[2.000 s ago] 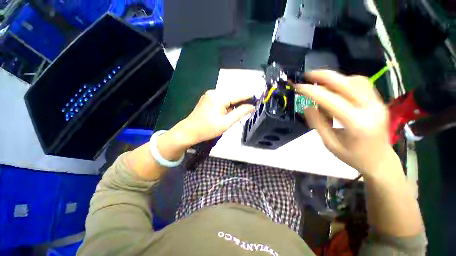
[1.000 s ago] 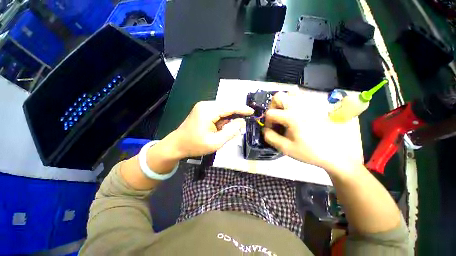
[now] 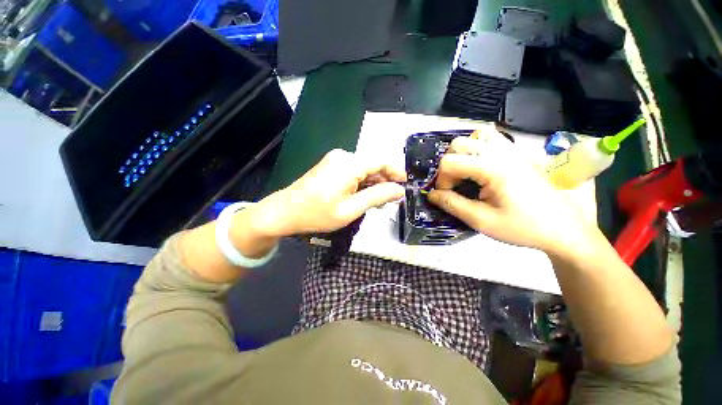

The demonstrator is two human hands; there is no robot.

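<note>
The black power strip body [image 3: 438,231] stands on the white work sheet [image 3: 380,130] with its open end facing up. A small bit of yellow wire shows at the opening, between my hands. My left hand [image 3: 340,194] is at the left side of the open end, its thumb and fingertips close together at the rim. My right hand [image 3: 495,186] reaches over the open end from the right, with bent fingers and the thumb inside the opening. What the fingertips of either hand pinch is too small and hidden to tell.
A bottle with a green nozzle [image 3: 582,162] and a blue roll [image 3: 560,143] lie right of the body. A red heat gun [image 3: 651,198] is at the right. Stacked black end caps [image 3: 491,57] stand behind. A black bin [image 3: 178,142] is at the left.
The body was tilted with a green circuit board beside it; now it is upright and the board is out of sight. My right hand has come in from the right onto the open end.
</note>
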